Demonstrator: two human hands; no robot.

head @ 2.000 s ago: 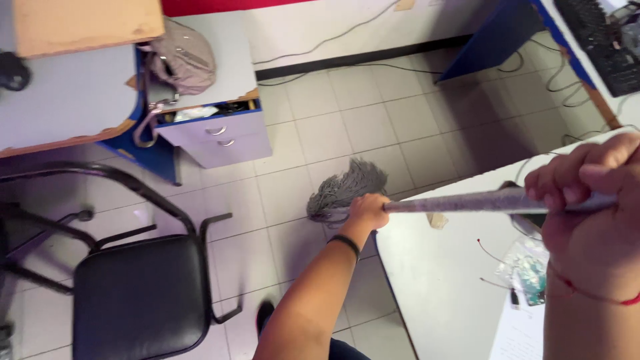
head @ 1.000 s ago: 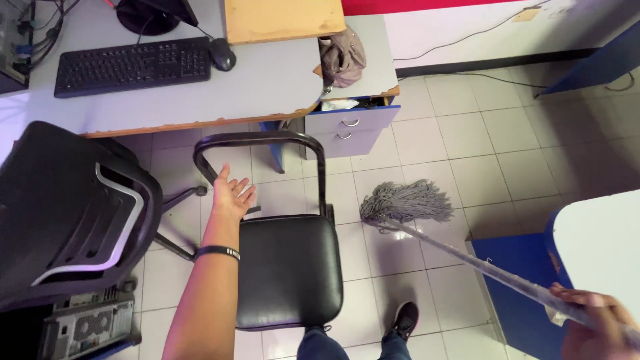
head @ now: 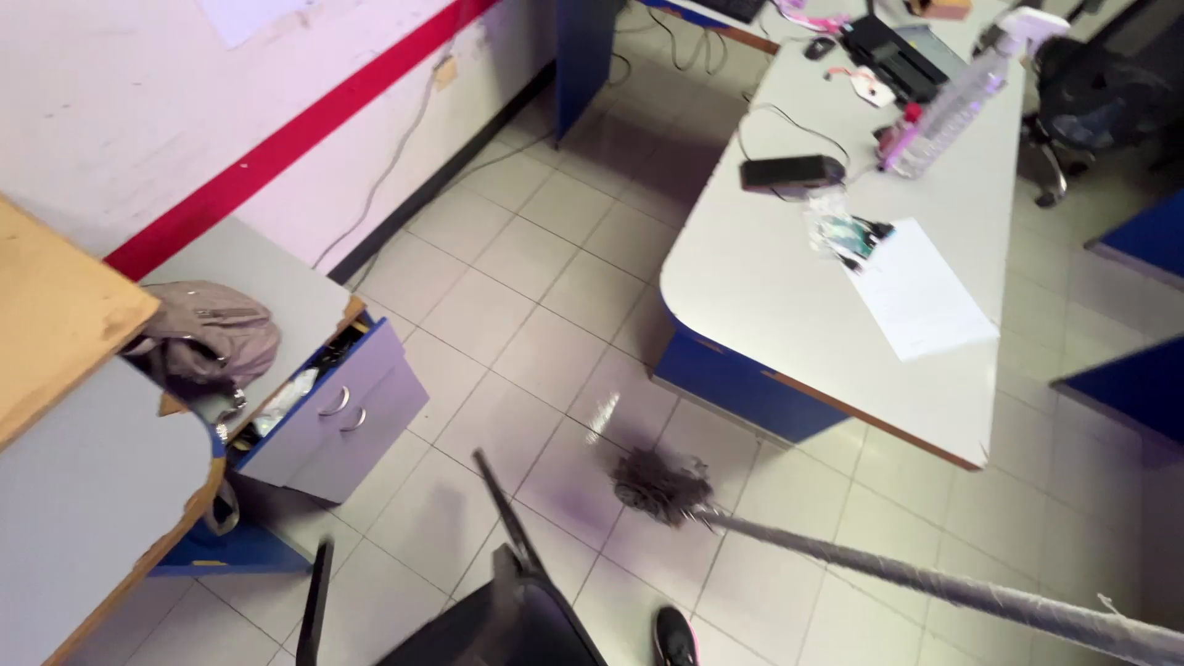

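A string mop's grey head [head: 661, 486] rests on the tiled floor, between the black chair and the end of the white-topped desk. Its long wrapped handle [head: 888, 573] slants from the head to the right edge of the view, in front of the desk. Neither of my hands shows in the head view, so what holds the handle is out of frame. At the bottom the black chair [head: 509, 620] is partly visible, its frame blurred. My dark shoe [head: 676, 636] stands on the floor just right of it.
The white desk [head: 740, 277] bears a spray bottle [head: 957, 111], a black device [head: 791, 173], a small packet with cables and a paper sheet [head: 925, 296]. At left, a drawer unit [head: 338, 416] with its top drawer ajar carries a brown bag [head: 213, 333]. Cables run along the wall.
Both my hands have left the view; a second ago the left was by the chair and the right on the mop handle. The view has swung right. The mop head is now nearer the white desk.
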